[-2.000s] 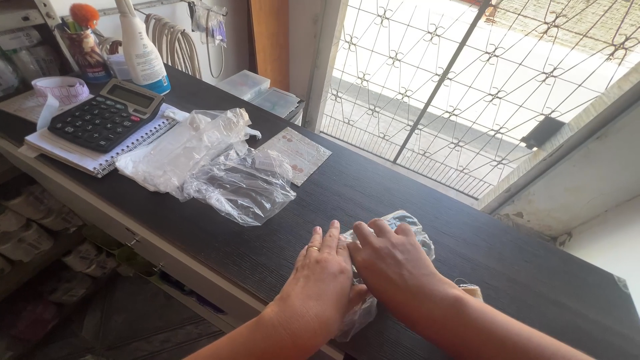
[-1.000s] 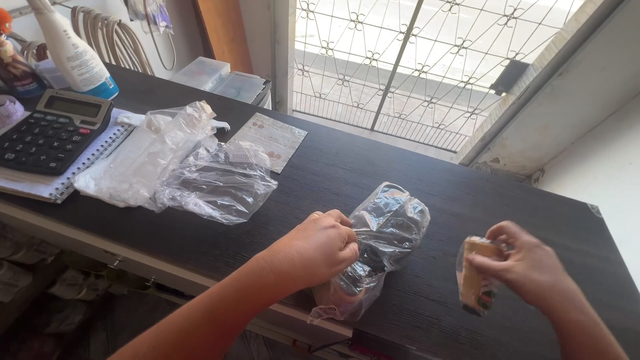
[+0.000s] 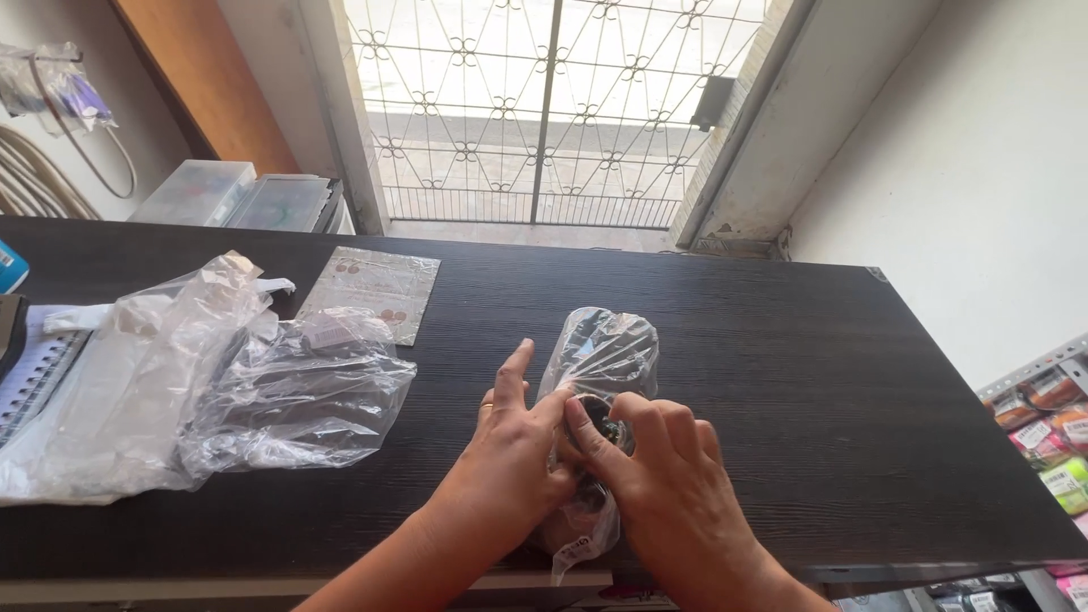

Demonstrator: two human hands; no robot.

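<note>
A clear plastic bag (image 3: 605,344) with dark round items inside lies near the front edge of the dark counter, its labelled end toward me. My left hand (image 3: 510,450) is on the bag's left side, gripping the gathered plastic, its index finger raised. My right hand (image 3: 667,459) holds a small roll of brown tape (image 3: 602,416) against the bag, thumb beside the left fingers. What the fingers cover underneath is hidden.
Crumpled clear plastic bags (image 3: 314,399) lie at the left, beside a spiral notebook (image 3: 38,365) and a printed card (image 3: 374,289). Plastic boxes (image 3: 200,191) stand behind the counter (image 3: 765,374). Packaged goods (image 3: 1050,433) hang at the far right, below a white wall.
My right hand, apart at the right with the small roll one second ago, has come back to the bag beside my left hand. The view has turned to the right.
</note>
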